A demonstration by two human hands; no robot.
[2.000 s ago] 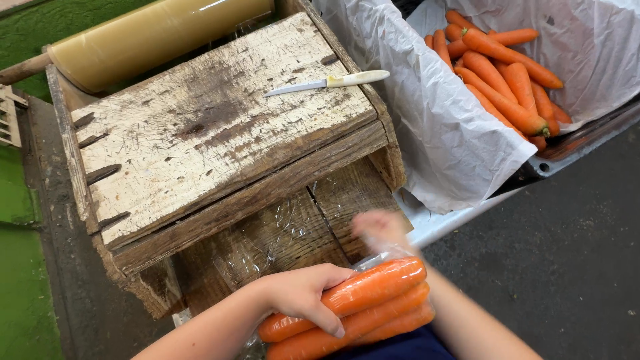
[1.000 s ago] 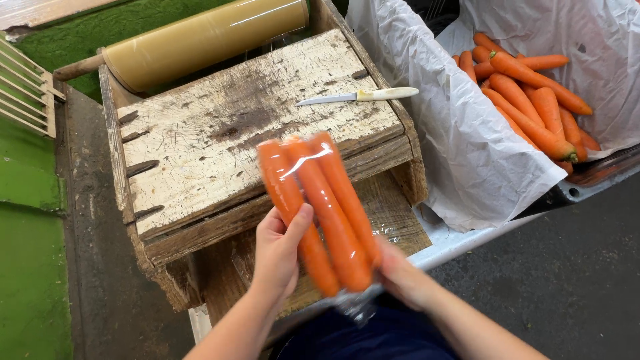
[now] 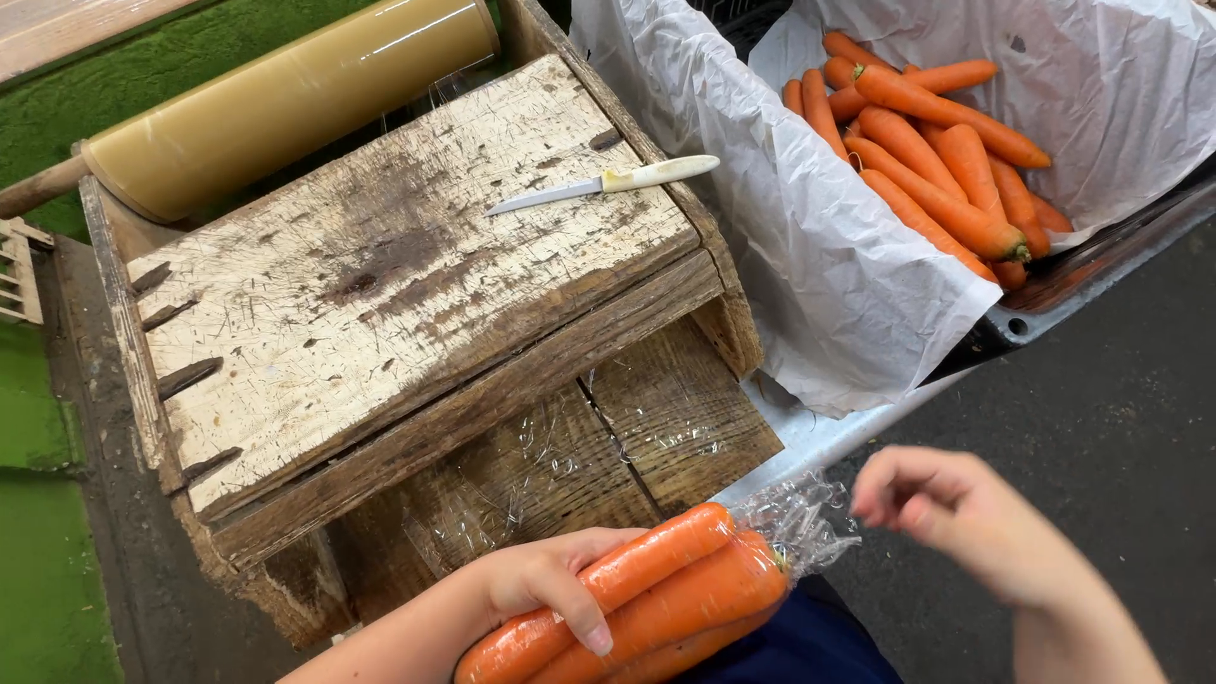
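My left hand (image 3: pixel 556 584) grips a bundle of carrots (image 3: pixel 684 594) wrapped in clear plastic film, low in the view above my lap. Loose film (image 3: pixel 803 518) bunches out past the bundle's right end. Just right of that film is my right hand (image 3: pixel 926 499), fingers curled and apart, holding nothing. A knife (image 3: pixel 608 185) with a pale handle lies on the scarred wooden board (image 3: pixel 380 285), its blade pointing left. Behind the board a large roll of plastic film (image 3: pixel 294 104) sits on a wooden rod.
Loose carrots (image 3: pixel 931 161) lie in a crate lined with white paper (image 3: pixel 807 228) at the upper right. Below the board, a wooden shelf (image 3: pixel 570 446) carries scraps of film. A slatted pale object (image 3: pixel 19 271) stands at the far left.
The bundle was upright between both hands a second ago; now it lies slanted in my left hand, lower down. My right hand has come off it, to the right.
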